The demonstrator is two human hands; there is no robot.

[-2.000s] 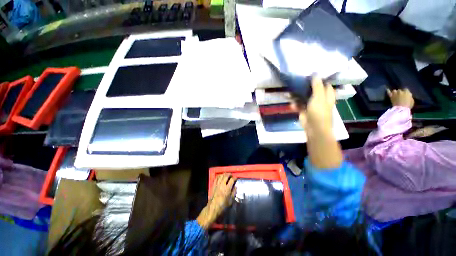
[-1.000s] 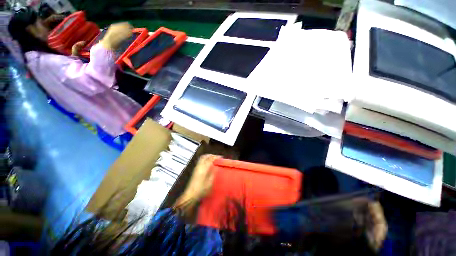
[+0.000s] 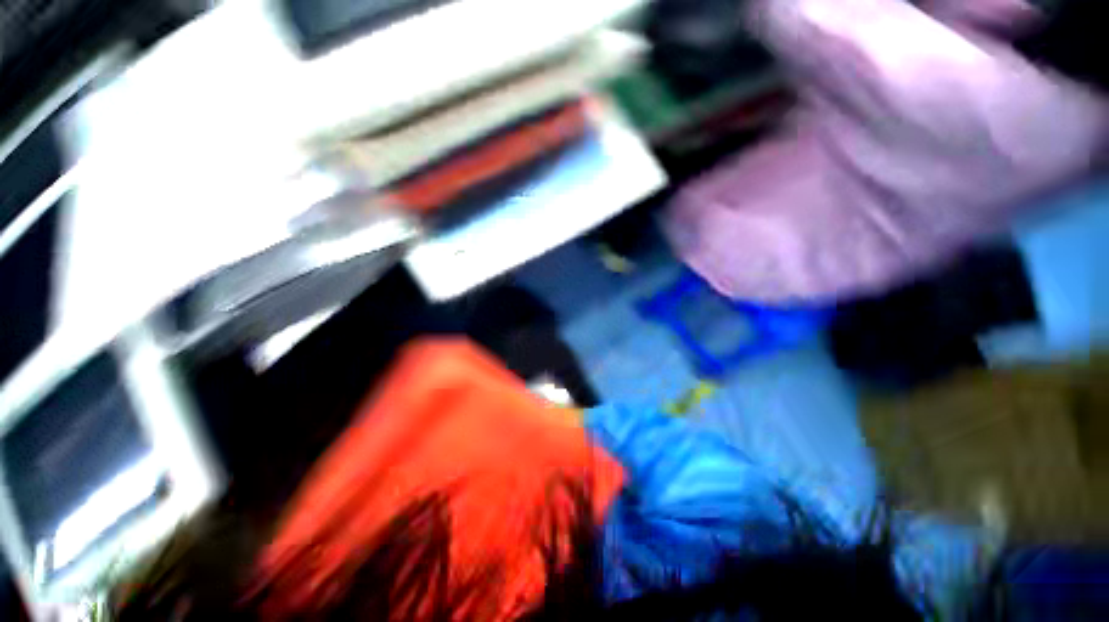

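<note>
The orange-red foam frame (image 3: 444,486) is in front of me at the lower middle, tilted and blurred, its broad flat side showing. Hair hangs over its lower part. My right blue sleeve (image 3: 687,474) reaches the frame's right edge. Only a small skin-coloured sliver of my right hand (image 3: 568,416) shows there; the rest is hidden behind the frame, so its grip cannot be told. My left hand is not visible. No tablet can be seen in the frame from this side.
White foam trays (image 3: 535,231) are stacked at the upper middle, with a red frame (image 3: 499,158) between them. A tray with a dark glossy tablet (image 3: 79,437) is at left. A person's pink sleeve (image 3: 851,170) is upper right. A brown cardboard box (image 3: 985,450) is at right.
The view has swung to the right. The red frame now stands tilted, and the dark slab beside it and my left hand are no longer visible. The cardboard box at right has come into view.
</note>
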